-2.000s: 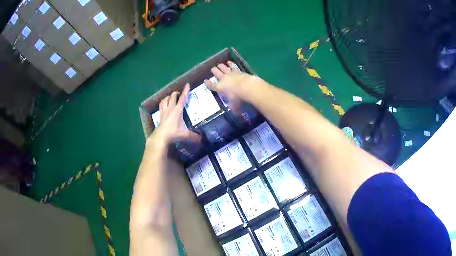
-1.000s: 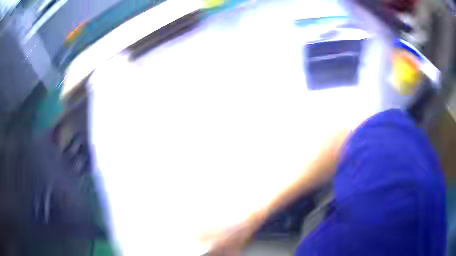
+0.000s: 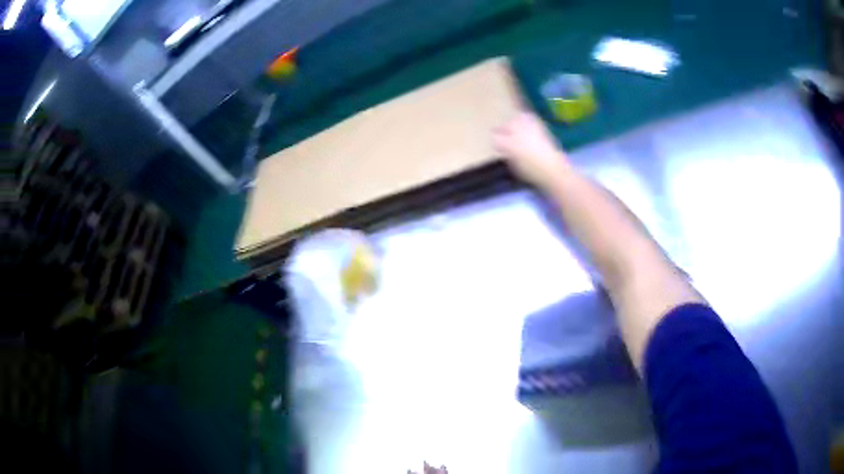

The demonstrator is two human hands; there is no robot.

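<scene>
A stack of flat brown cardboard sheets [image 3: 379,148] lies beyond the far edge of the shiny white table [image 3: 444,324]. My right hand [image 3: 527,143] is on the right end of the stack, its fingers on the top sheet near the corner. Blur hides whether the fingers have closed on a sheet. Only a tiny, blurred bit of what may be my left hand [image 3: 428,469] shows at the bottom edge of the picture.
A dark product box [image 3: 578,347] lies on the table under my right forearm. A clear bag with a yellow item [image 3: 356,273] lies at the table's far left corner. A yellow tape roll [image 3: 569,97] and a white packet [image 3: 636,56] are on the green surface beyond.
The view has turned from the carton of black boxes on the floor to the table. My right hand has moved from the boxes to the cardboard stack. My left hand has left the boxes.
</scene>
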